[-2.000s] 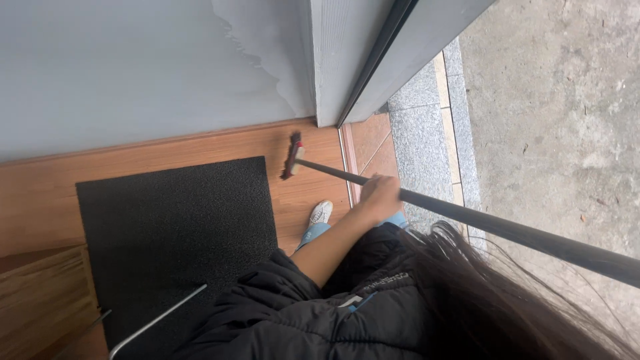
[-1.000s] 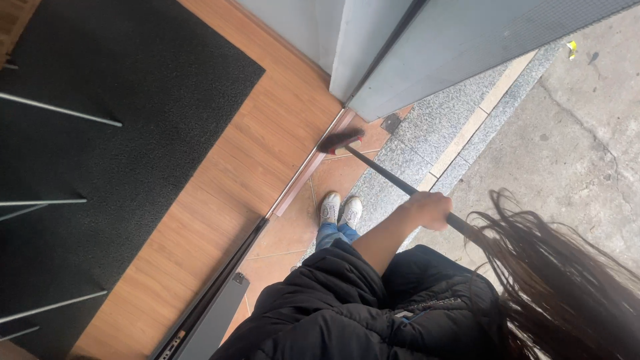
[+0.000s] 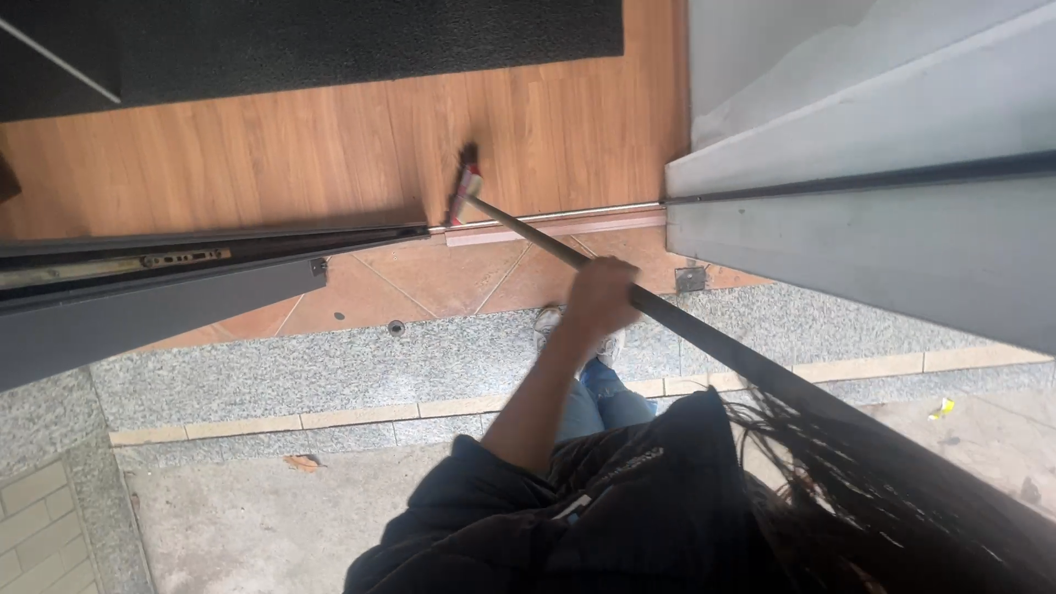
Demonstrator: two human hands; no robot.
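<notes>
My left hand (image 3: 602,295) is closed around the dark handle of a broom (image 3: 709,340), partway along it. The handle slants from the lower right up to the broom head (image 3: 464,196), which is red and pale with dark bristles. That head lies over the edge of the wood floor, beside the metal threshold strip (image 3: 569,214), and looks slightly blurred. My right hand is not in view; long hair and the dark jacket cover part of the handle's lower right stretch.
A black mat (image 3: 330,49) lies on the wood floor (image 3: 289,157). A dark door frame (image 3: 272,285) stands at left, grey panels (image 3: 841,239) at right. Outside the threshold come terracotta tiles (image 3: 429,276), a speckled stone step (image 3: 330,371) and concrete pavement (image 3: 272,511) with a dry leaf (image 3: 303,463).
The view has turned strongly. My feet, on the tiles a second ago, are now at the stone step. The broom head has moved from the tiles by the threshold onto the wood floor's edge.
</notes>
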